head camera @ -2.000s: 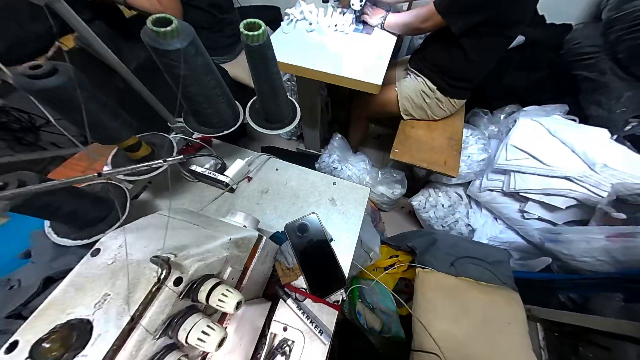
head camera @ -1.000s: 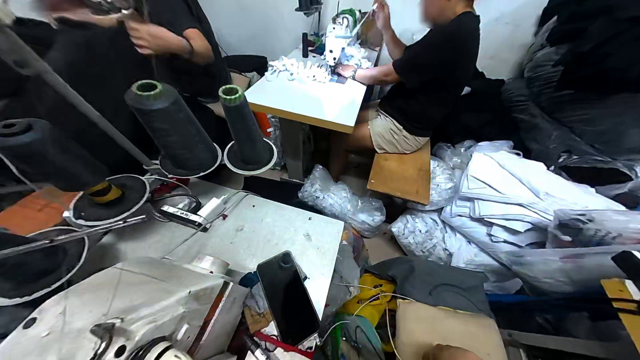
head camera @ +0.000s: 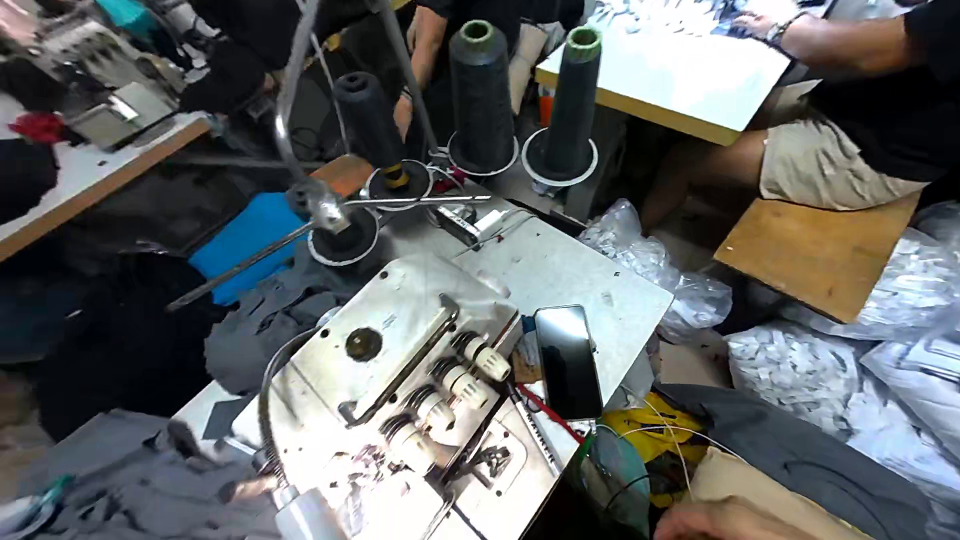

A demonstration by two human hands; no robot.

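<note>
Part of my right hand [head camera: 724, 519] shows at the bottom edge, over a beige padded seat or cushion [head camera: 757, 484]; its fingers are mostly cut off. My left hand is not seen; a small blurred brownish shape beside the lamp is unclear. A white overlock sewing machine [head camera: 397, 330] with several cream tension dials [head camera: 457, 381] fills the middle, its needle area lit by a gooseneck lamp [head camera: 307, 514]. A black smartphone [head camera: 568, 364] lies on the table edge right of the machine. Tweezers or a similar slim tool [head camera: 536, 431] rest beside the dials.
Dark thread cones [head camera: 480, 97] stand behind the machine, with a metal thread-stand rod [head camera: 262, 262] crossing at left. Grey fabric [head camera: 150, 480] is heaped at left. Plastic bags of white pieces [head camera: 791, 371] lie at right. A co-worker sits on a wooden bench [head camera: 817, 255] at another table.
The view has swung left and down, bringing the grey fabric and machine front into sight. More of my right hand shows at the bottom edge than one second ago.
</note>
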